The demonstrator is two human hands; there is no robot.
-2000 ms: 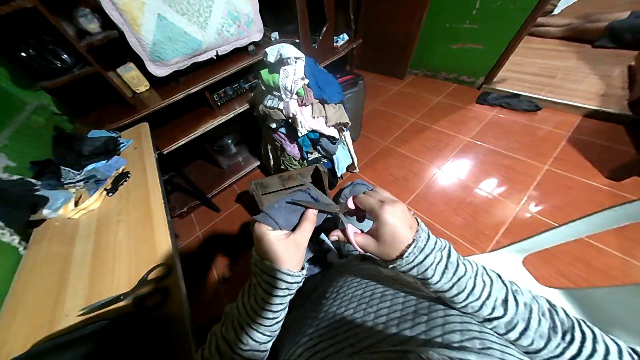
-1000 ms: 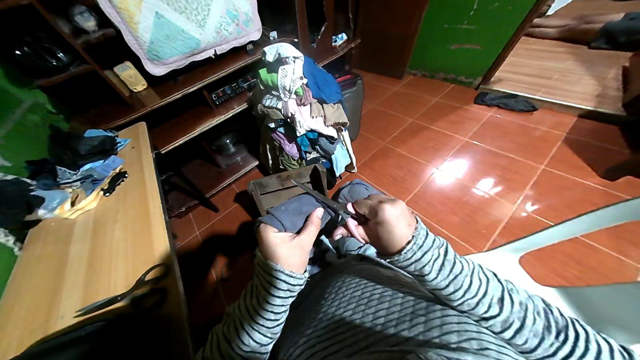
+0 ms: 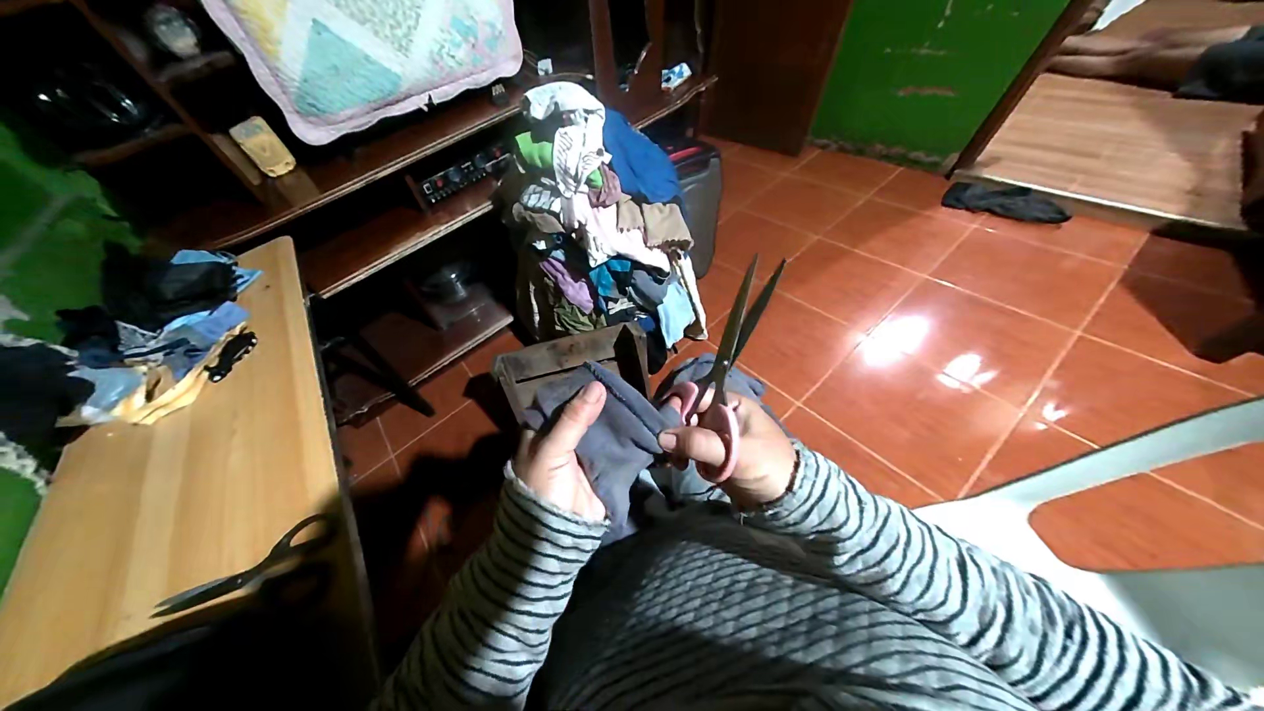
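Grey cloth (image 3: 617, 434) is stretched between my two hands over my lap, with a darker seam or hem along its upper edge. My left hand (image 3: 563, 459) pinches its left part, thumb on top. Pink-handled scissors (image 3: 729, 365) are in my right hand (image 3: 746, 449), fingers through the loops, blades slightly parted and pointing up and away from the cloth. My right thumb and a finger also touch the cloth's right edge. More grey fabric lies behind the right hand. A wooden box or frame (image 3: 558, 365) is just beyond the cloth.
On the wooden table (image 3: 188, 474) at left lie dark-handled scissors (image 3: 247, 573) and a heap of cloth scraps (image 3: 168, 346). A tall pile of clothes (image 3: 602, 217) stands before the shelves (image 3: 395, 237). A white plastic chair (image 3: 987, 513) is at right. A person's legs (image 3: 1136, 59) show beyond the doorway.
The scissors, earlier lying across the cloth with blades toward the left hand, now point upward. My right fingers have come to the cloth's edge.
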